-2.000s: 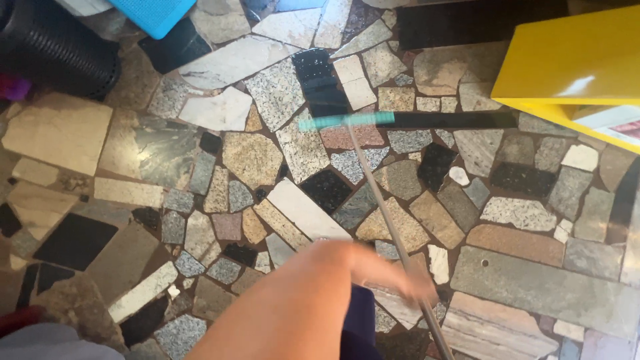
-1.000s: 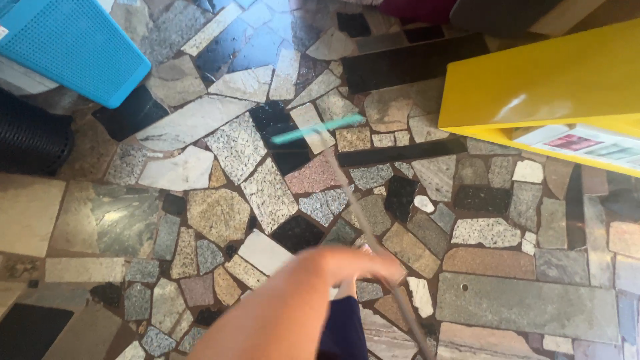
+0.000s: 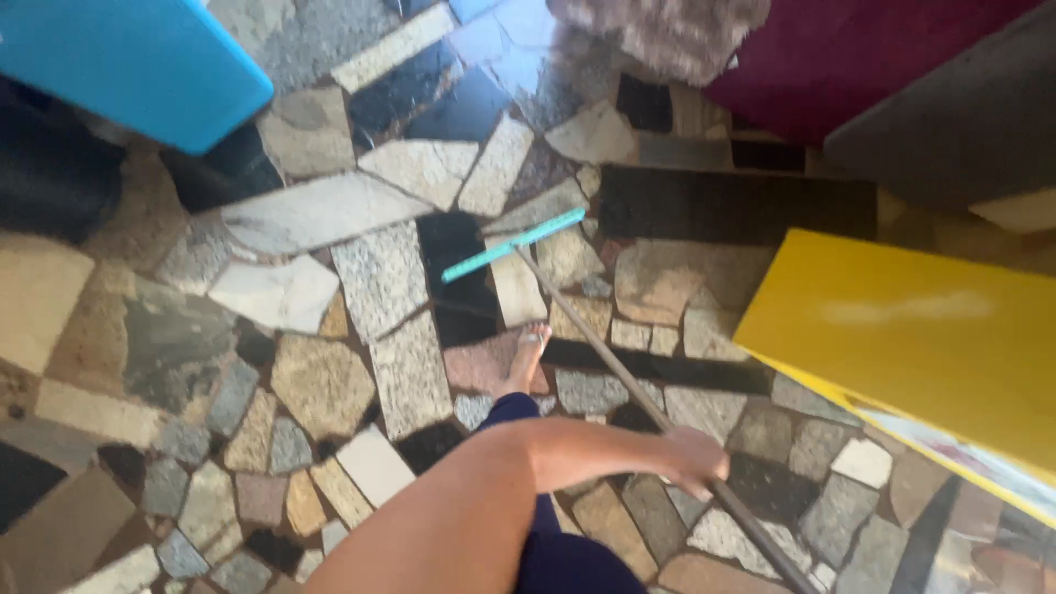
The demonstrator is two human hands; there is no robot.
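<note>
My left hand [image 3: 697, 462] is closed around the long brownish pole [image 3: 606, 355] of a floor squeegee, right of and below the centre. From the hand the pole runs up and left to a narrow turquoise squeegee head [image 3: 513, 246], which lies at a slant on the stone floor. Its other end leaves the picture at the lower right. My right hand is out of view. A bare foot [image 3: 528, 351] below a dark blue trouser leg stands on the floor, a little below the squeegee head.
Irregular stone paving [image 3: 322, 384] covers the floor. A blue plastic container [image 3: 140, 70] and a dark object [image 3: 49, 165] are at upper left. A yellow box-like piece [image 3: 907, 330] stands at right. A fluffy brownish textile [image 3: 668, 33] and maroon [image 3: 866, 62] and grey surfaces lie at upper right.
The squeegee head has turned to a steeper slant and lies further from the yellow piece's level than before. A bare foot has come into sight. The view has shifted.
</note>
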